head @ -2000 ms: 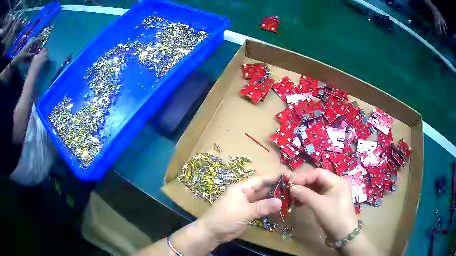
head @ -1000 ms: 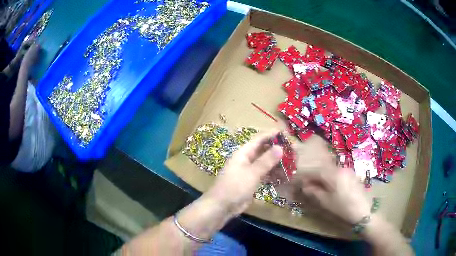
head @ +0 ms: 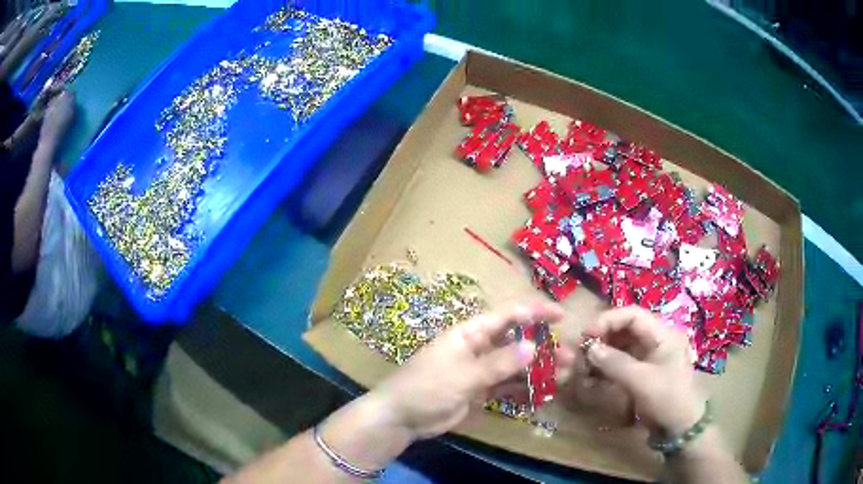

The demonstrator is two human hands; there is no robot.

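My left hand (head: 464, 364) holds a red circuit board (head: 541, 367) upright between fingers and thumb, over the near side of the cardboard tray (head: 431, 203). My right hand (head: 643, 364) is just right of the board, apart from it, with a tiny metal part (head: 589, 346) pinched between finger and thumb. A loose terminal pile (head: 402, 307) lies in the tray's near left corner, with a few more parts below my left hand. The board pile (head: 625, 222) fills the tray's right side.
A blue plastic tray (head: 237, 184) with gold-silver parts stands left of the carton. A thin red strip (head: 488, 246) lies on the carton floor. Another person's arm (head: 38, 189) shows at the far left. Dark tools (head: 828, 425) lie at the right edge.
My right hand has moved from touching the board two seconds ago to just right of it, now with a metal part at its fingertips. The left hand still holds the board.
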